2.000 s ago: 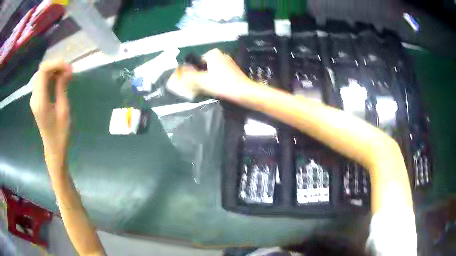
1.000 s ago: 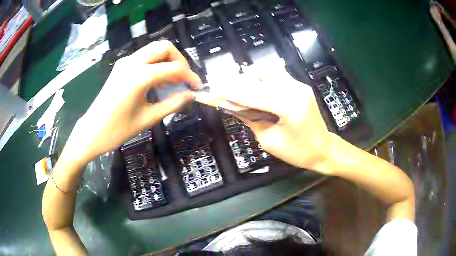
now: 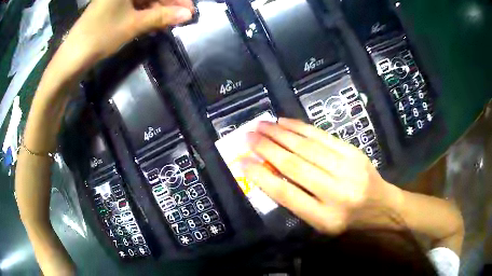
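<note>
Several open black flip phones lie side by side in a black foam tray (image 3: 186, 91). My right hand (image 3: 318, 172) presses a white card with orange print (image 3: 229, 153) flat over the keypad of the middle phone (image 3: 216, 70), just below its hinge. The card covers most of the keys. My left hand (image 3: 162, 16) is at the top edge of that phone's screen, fingertips together at its upper left corner. Whether it pinches a film edge there cannot be told. Glare lies on the upper screens.
The green bench top (image 3: 458, 32) shows at the right. Crumpled clear plastic (image 3: 32, 43) lies at the upper left, with a white strip (image 3: 12, 126) below it. A brown carton (image 3: 469, 172) holding clear plastic is at the lower right, past the bench edge.
The view has moved closer over the phones. My hands, together a second ago, have parted: the right came down with the card onto the keypad, the left went up to the screen's top.
</note>
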